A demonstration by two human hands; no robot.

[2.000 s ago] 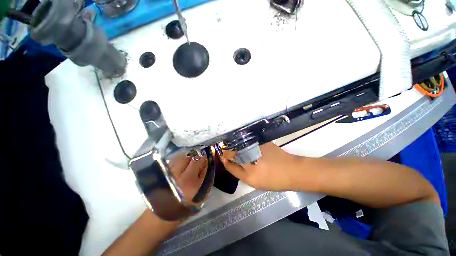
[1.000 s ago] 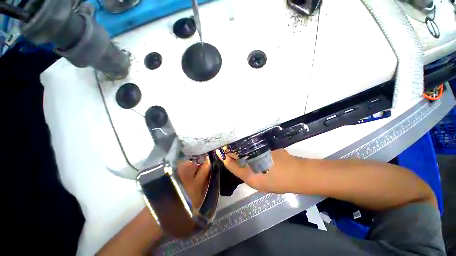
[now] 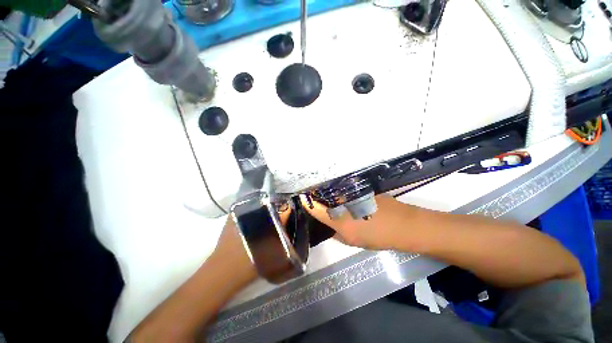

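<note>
A small black knit garment piece lies at the needle area under the white sewing machine head. My right hand holds it from the right, fingertips close to the shiny presser foot area. My left hand is on the left of the needle area, largely hidden behind the curved shiny metal guard; whether it grips the fabric cannot be seen. A stubby grey cylinder partly covers my right hand.
Thread snips lie right of the needle, near the ruler edge. A pale strap drapes over the machine arm. A black heap is at left. A blue crate and an orange coil are at right.
The view has shifted, so the machine sits further right in the picture. Less of my left hand shows behind the guard, and less black fabric shows between my hands.
</note>
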